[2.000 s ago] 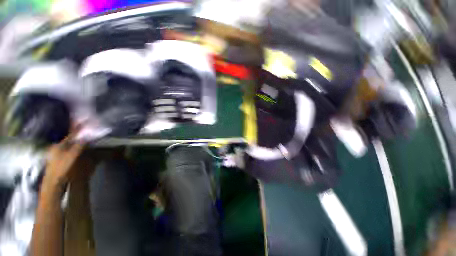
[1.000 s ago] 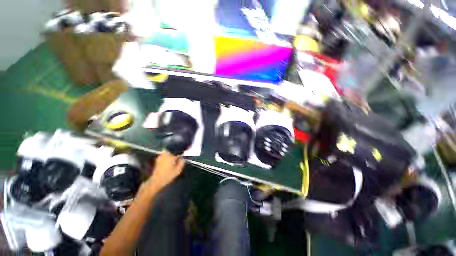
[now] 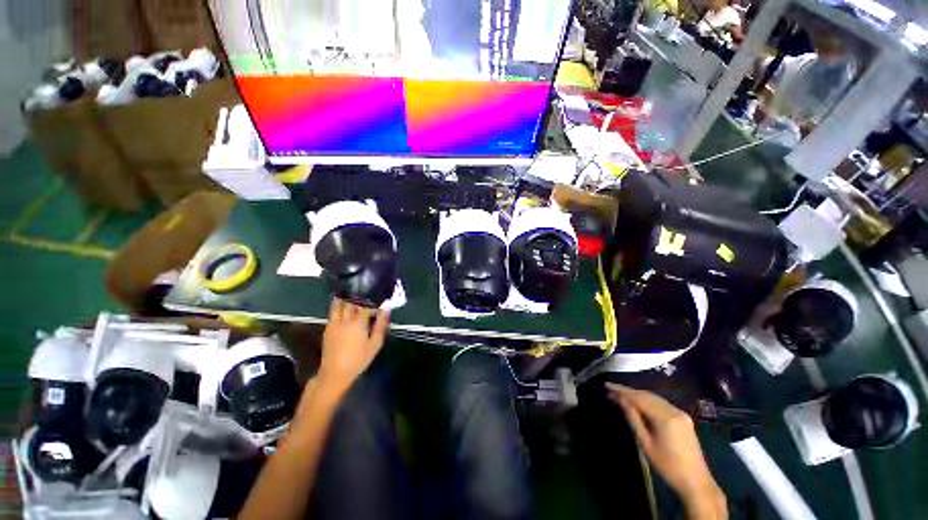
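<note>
A white-hooded dome camera (image 3: 355, 262) stands slightly tilted at the left of the green bench. My left hand (image 3: 353, 343) is at the front edge with its fingers closed on the lower rim of this camera's black ball; its fingertips are partly hidden. Two more dome cameras, one (image 3: 474, 272) in the middle and one (image 3: 542, 261) beside it, stand close together. My right hand (image 3: 661, 432) is right of my lap, fingers spread and empty, near a pale cable connector (image 3: 563, 388) hanging below the bench edge.
A monitor (image 3: 407, 112) and black keyboard (image 3: 397, 191) are behind. A yellow tape roll (image 3: 228, 267) lies left. A black case (image 3: 692, 239) with a white strap is right. Piled cameras (image 3: 132, 391) are lower left; two cameras (image 3: 814, 319) are on the right bench. People are far right.
The view has swung and steadied, showing more of the monitor and right bench. My right hand has come into view. My left hand stays at the left camera, which appears turned slightly.
</note>
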